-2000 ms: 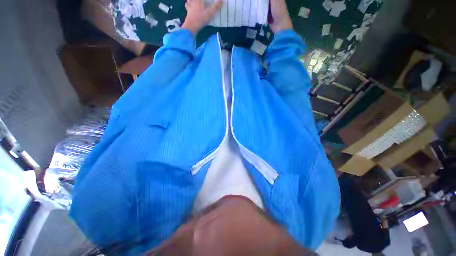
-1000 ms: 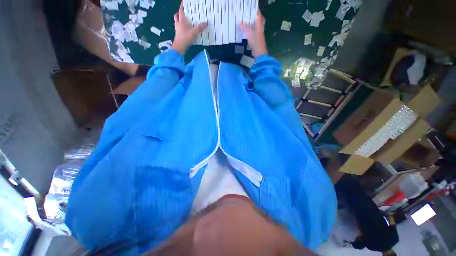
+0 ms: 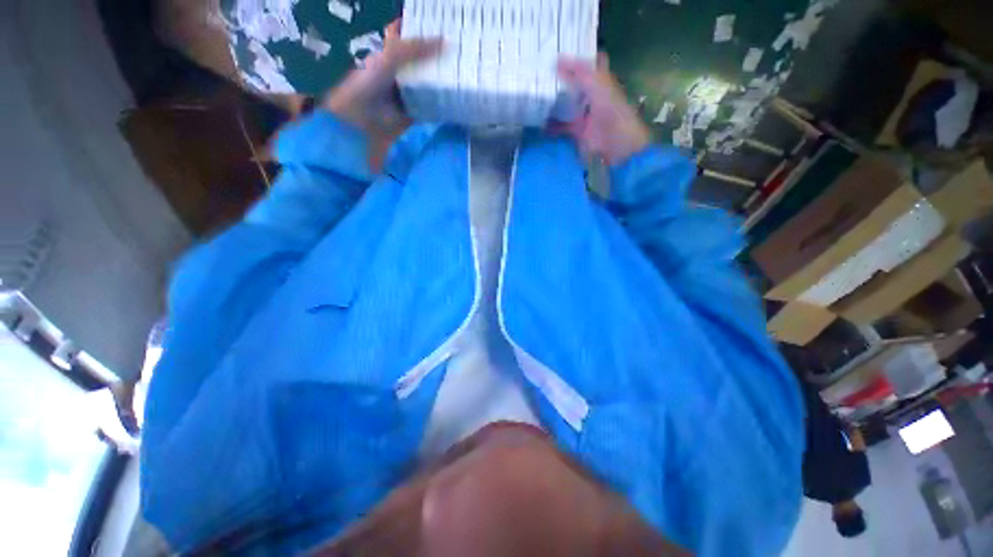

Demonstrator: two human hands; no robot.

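Note:
A row of slim white boxes [image 3: 499, 60] standing side by side is at the top centre, cut off by the frame's edge. My left hand [image 3: 379, 85] grips the row's left side, its thumb on the near top part. My right hand [image 3: 605, 107] grips the right side, its thumb also on top. The row is close to my blue smock, over the near edge of the green-topped table [image 3: 651, 49]. The undersides of the boxes and some of my fingers are hidden.
White paper scraps [image 3: 265, 33] lie on the table at both sides. An open carton [image 3: 849, 245] holding white boxes stands at right, beside a pipe-frame rack [image 3: 727, 180]. A person in dark clothes [image 3: 833, 462] is at lower right. Brown cardboard [image 3: 185, 152] is at left.
The row of boxes has come nearer to my body, and its near face now shows. Both hands have moved back with it, elbows spread wider. Earlier, the row was farther over the table.

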